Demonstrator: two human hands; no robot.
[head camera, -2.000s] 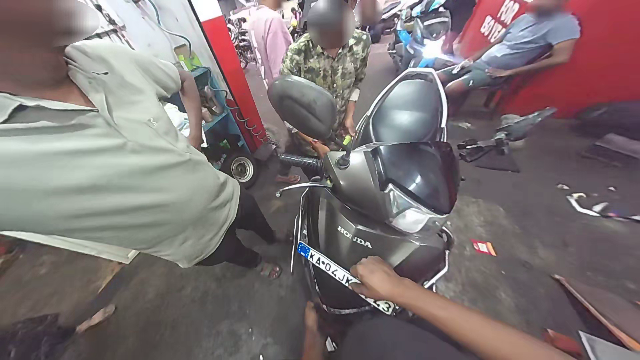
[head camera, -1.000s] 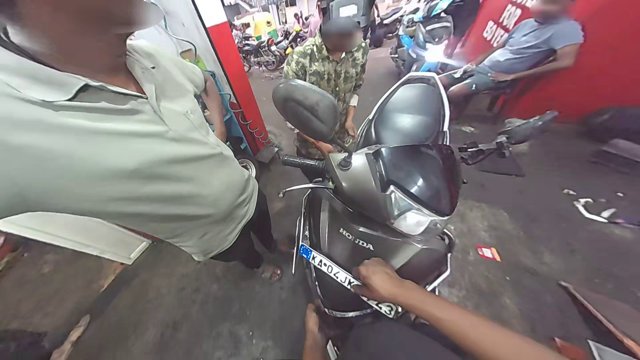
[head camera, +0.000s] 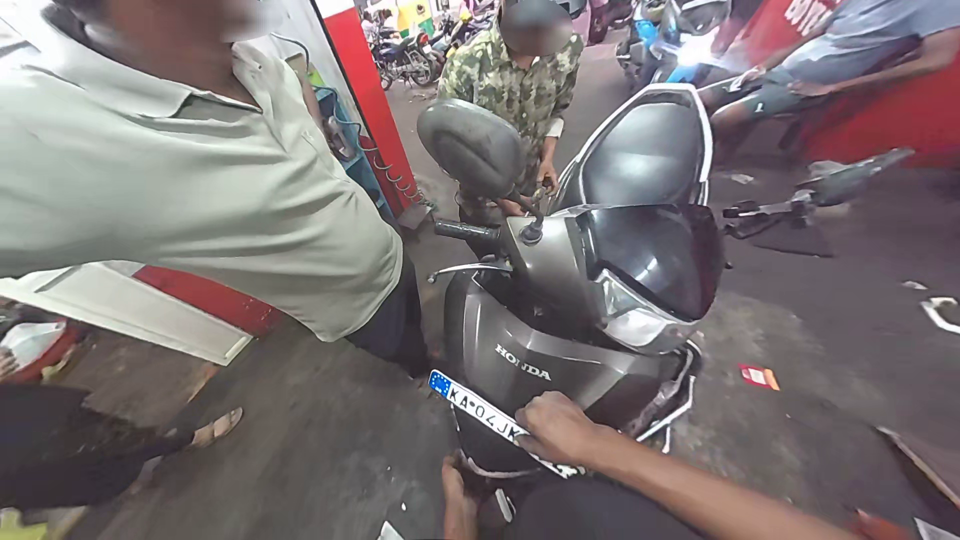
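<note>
A grey Honda scooter (head camera: 525, 315) stands in front of me, its front toward me, with a narrow white number plate (head camera: 480, 409) slanting across its lower front. My right hand (head camera: 555, 427) reaches in from the right, fingers curled against the lower right part of the plate; whether it holds a small part or tool cannot be told. Low beside the scooter's front, under the plate, is my left hand (head camera: 459, 487), its fingers hidden behind the front panel. Above the plate are the headlight (head camera: 634, 326) and the brake lever (head camera: 469, 268).
One person in a pale shirt (head camera: 210, 195) stands close on the left. Another in a camouflage shirt (head camera: 510, 90) is behind the mirror (head camera: 471, 146). A seated person (head camera: 847, 67) is at the upper right. A red and white packet (head camera: 759, 376) lies on the floor.
The person in the pale shirt has moved to the right, closer to the scooter. A person in pink seen at the back earlier is out of sight. My right hand has stayed at the plate.
</note>
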